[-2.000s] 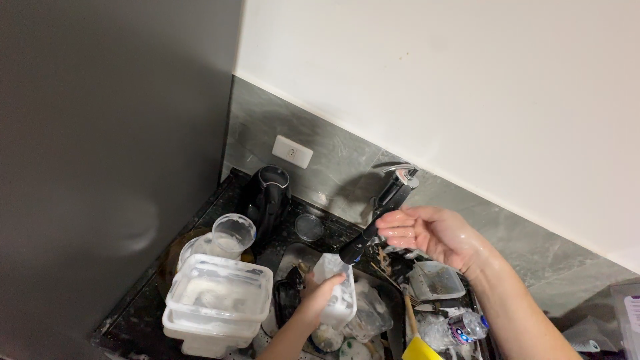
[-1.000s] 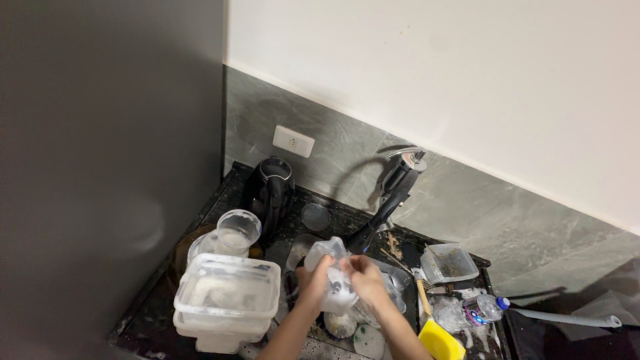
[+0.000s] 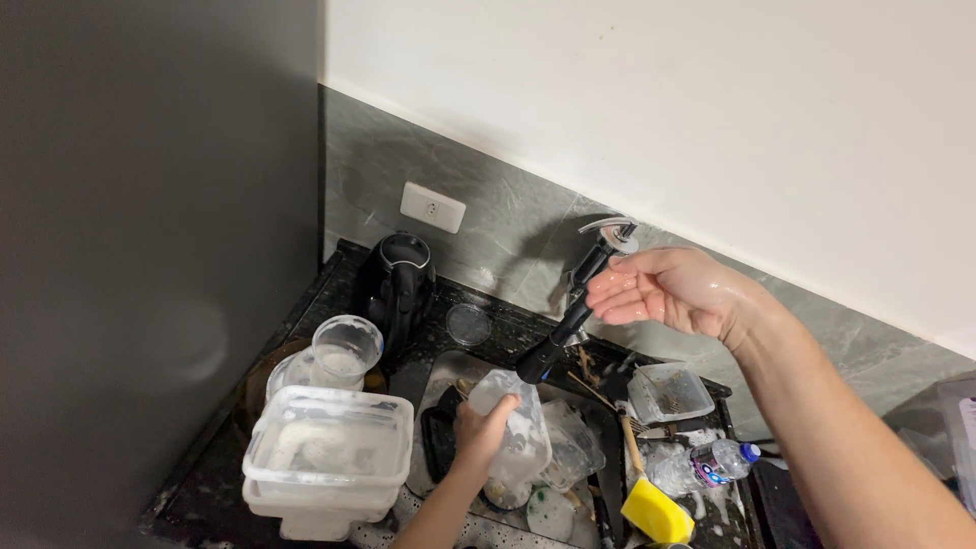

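Observation:
My left hand [image 3: 485,431] grips a translucent plastic container [image 3: 524,442] by its edge, tilted over the sink [image 3: 442,374] and just below the spout of the black faucet [image 3: 568,324]. Wet and with its fingers together, my right hand [image 3: 663,293] is raised palm toward the view beside the faucet's upper part; nothing is in it. Whether it touches the faucet cannot be told. Under the held container, the sink holds more clear plastic containers [image 3: 568,446] and a round lid [image 3: 550,512].
Stacked soapy tubs [image 3: 328,488] and a round clear cup [image 3: 347,351] stand left, by a black electric kettle [image 3: 393,290]. Right of the sink are a clear container [image 3: 669,393], a fork, a yellow sponge brush [image 3: 657,512] and a plastic bottle [image 3: 705,465]. A dark panel [image 3: 152,267] borders the left.
My right hand has left the container and moved up and right to beside the faucet. My left hand still holds the container, which both hands held one second ago.

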